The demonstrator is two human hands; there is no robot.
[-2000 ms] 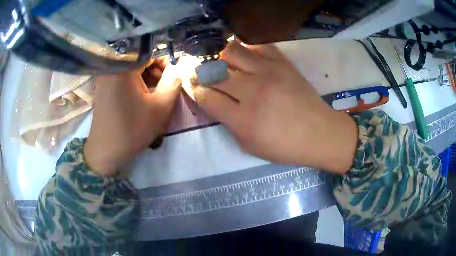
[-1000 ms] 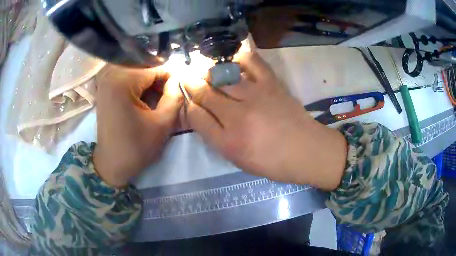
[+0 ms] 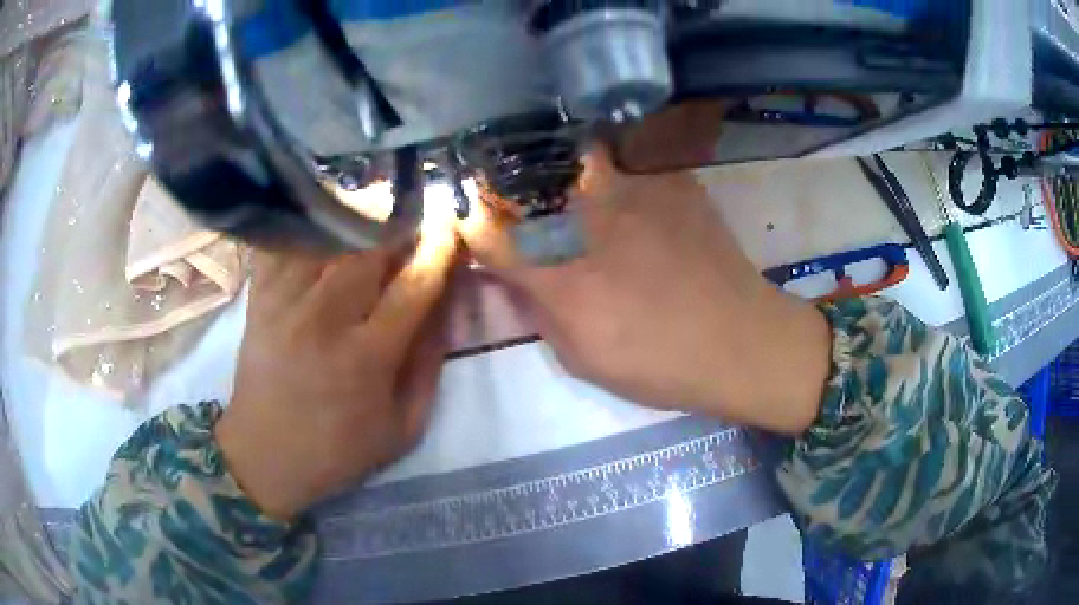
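The white sewing machine head with a blue stripe [image 3: 473,59] fills the top of the head view, its lamp glaring at the needle area [image 3: 440,207]. My left hand [image 3: 337,366] lies left of and below the needle, fingers reaching up under the head. My right hand [image 3: 663,296] lies right of it, fingertips close to the needle and partly behind a grey knob [image 3: 551,238]. Glare and the machine hide the fingertips and anything between them. The pale bed plate [image 3: 488,310] shows between the hands. Sheer glittery beige fabric [image 3: 178,284] lies folded at the left.
Blue and orange snips [image 3: 846,272], dark tweezers [image 3: 909,219] and a green-handled tool [image 3: 967,284] lie right of my right hand. Black loops [image 3: 973,177] are at the far right. The ruler-marked table edge [image 3: 568,490] curves along the front. A blue basket [image 3: 846,579] shows below.
The machine head fills more of the view and sits lower. My left hand appears lower, with its thumb and finger gap closed up. My right hand remains beside the needle.
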